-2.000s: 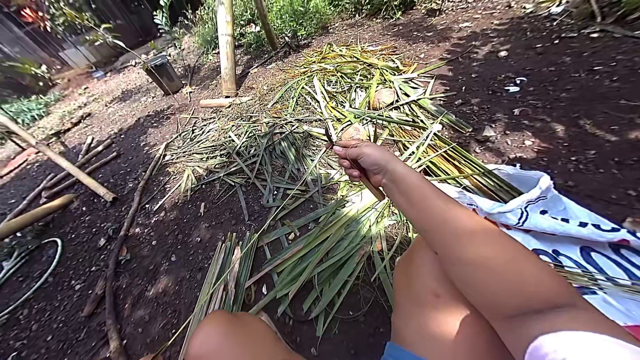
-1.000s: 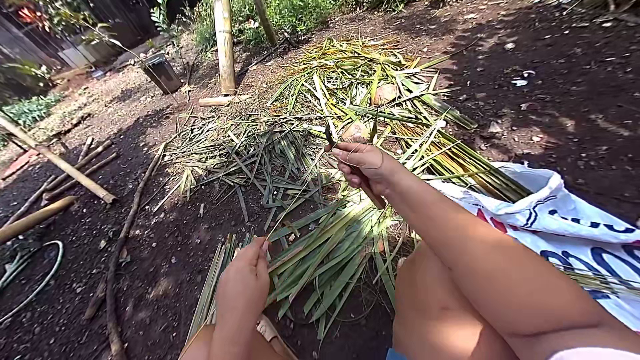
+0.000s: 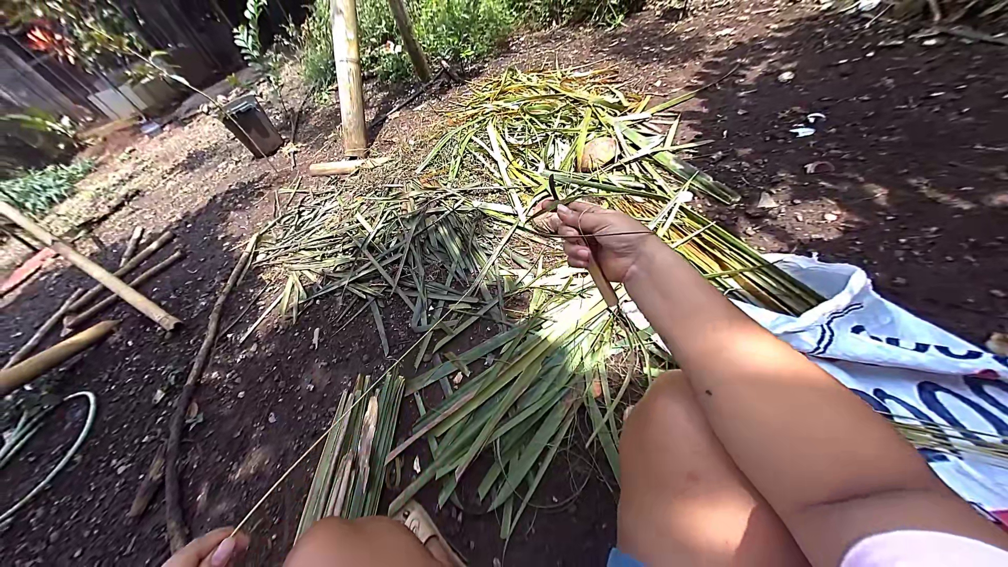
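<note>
My right hand (image 3: 602, 236) is closed around the brown handle (image 3: 602, 282) of a small tool; a dark curved blade tip shows above the fingers, against a green leaf strip. At the bottom left edge, partly cut off, my left hand (image 3: 209, 547) pinches a thin leaf midrib (image 3: 315, 445), which runs up toward my right hand. Long green palm leaflets (image 3: 504, 394) lie spread on the ground below my right hand. A bundle of leaflets (image 3: 354, 449) lies by my knee. Beyond my right hand is a heap of yellow-green leaf strips (image 3: 551, 110).
A grey-green pile of strips (image 3: 402, 244) lies at centre left. A white woven sack (image 3: 906, 354) is at the right, with stalks on it. Sticks (image 3: 201, 370), bamboo poles (image 3: 102, 276) and a hose (image 3: 75, 457) lie left. A bamboo post (image 3: 349, 79) and a dark bucket (image 3: 252, 126) stand behind.
My left hand was out of view, then appeared over the leaflets near my knee; now it is lower and farther left. My right hand has stayed in nearly the same place with the tool.
</note>
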